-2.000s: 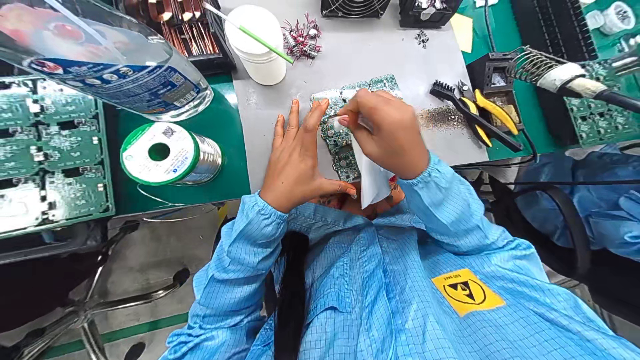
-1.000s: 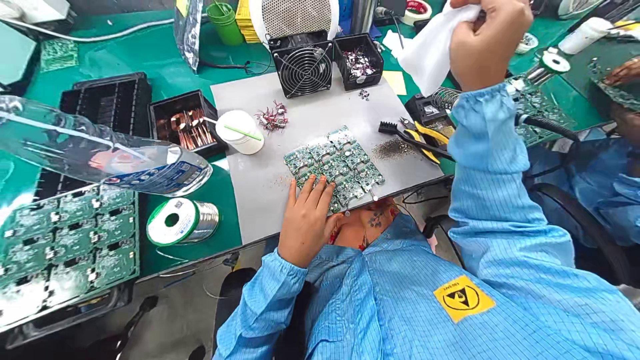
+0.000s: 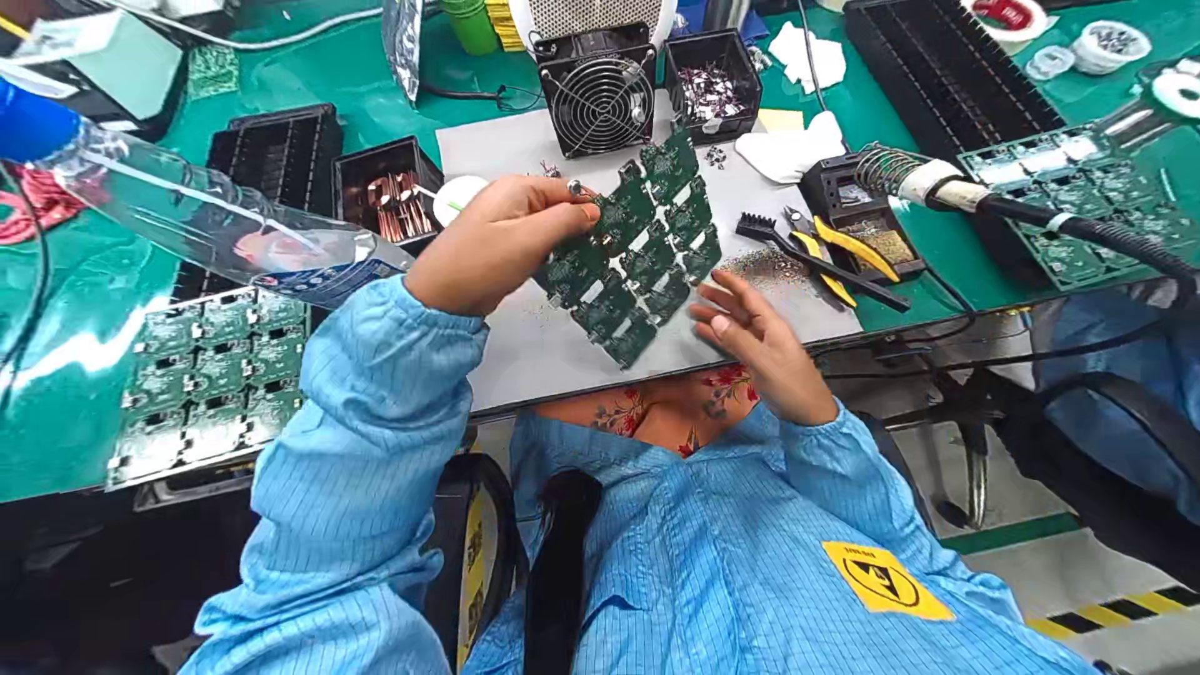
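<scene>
My left hand [image 3: 506, 239] grips the upper left edge of a green circuit board panel [image 3: 647, 244] between thumb and fingers. The panel is raised and tilted above the grey work mat [image 3: 516, 366]. Just off the panel's lower right edge is my right hand [image 3: 764, 342], its fingers apart and holding nothing. A white cloth [image 3: 792, 148] lies at the mat's upper right. To the right of the panel are a black brush [image 3: 816, 258] and yellow-handled pliers [image 3: 855, 248], beside scattered small debris [image 3: 773, 267].
A fan [image 3: 602, 101] stands at the mat's back, beside a bin of small parts [image 3: 714, 89]. More board panels [image 3: 220, 375] lie at left, below a plastic bottle [image 3: 234, 220]. A soldering iron in its coiled holder [image 3: 937, 183] juts in from the right.
The panel, flat on the mat one second ago, is lifted and tilted in my left hand. My right hand has let go of the white cloth and come down beside the panel.
</scene>
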